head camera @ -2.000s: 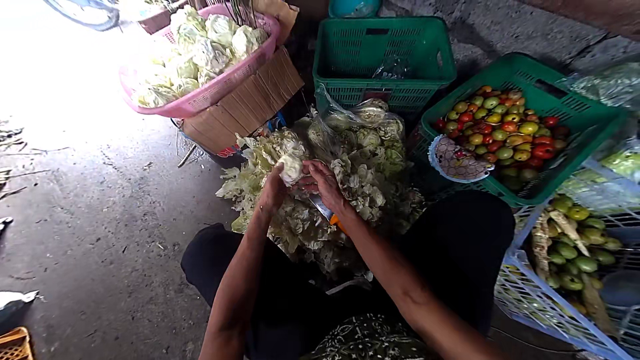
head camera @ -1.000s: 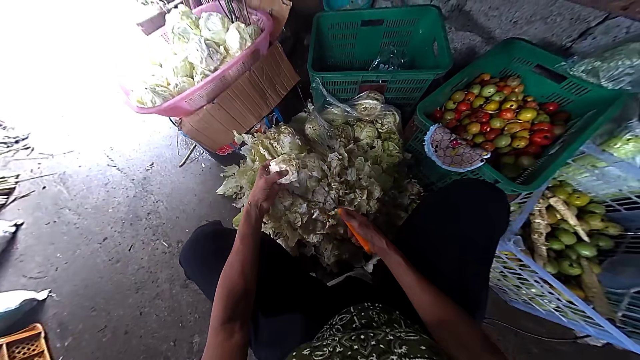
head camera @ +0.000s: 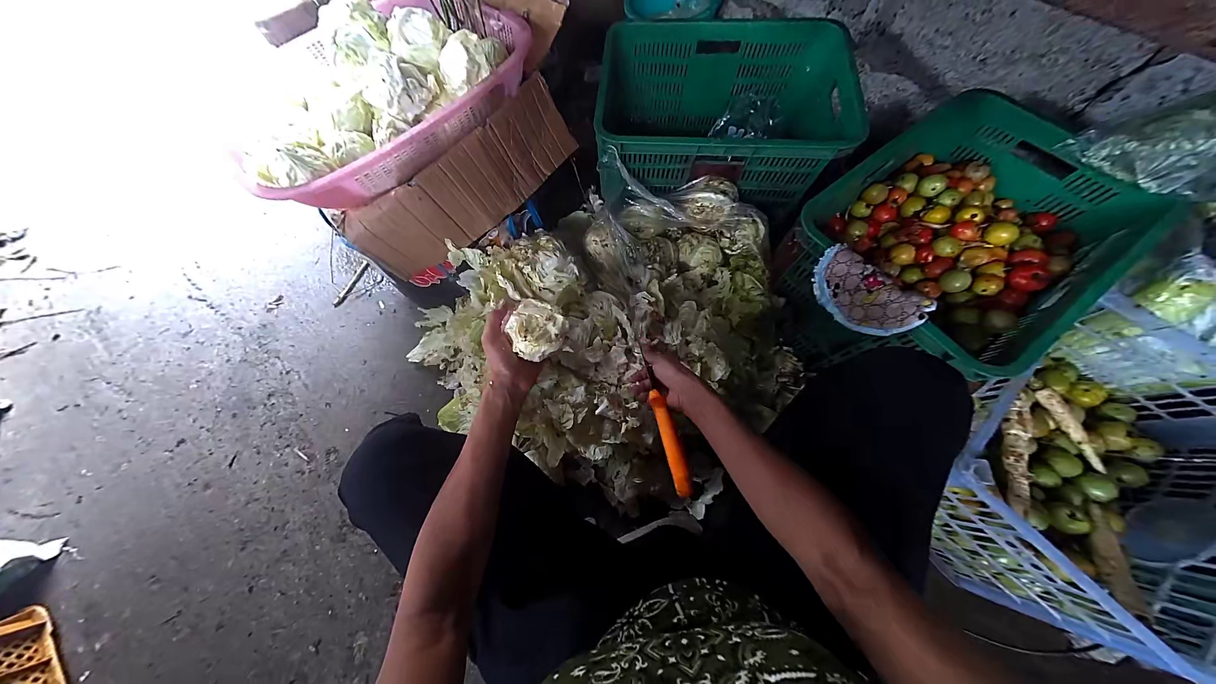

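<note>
My left hand is closed around a small pale cabbage head, its ragged leaf layers facing up. My right hand holds a knife with an orange handle; the handle points toward my lap, and the blade is mostly hidden by the fingers and leaves. Both hands are over a large heap of loose, wilted leaves between my knees. Behind the heap, against the green crate, more leafy heads lie partly under a clear plastic bag.
A pink basket of cabbage heads rests above cardboard at upper left. An upright green crate stands ahead. To the right are a green crate of tomatoes and a pale blue crate holding green fruit and roots.
The right hand has turned the knife, whose orange handle now points down toward my lap. The left hand's cabbage head shows more clearly, at the left of the heap.
</note>
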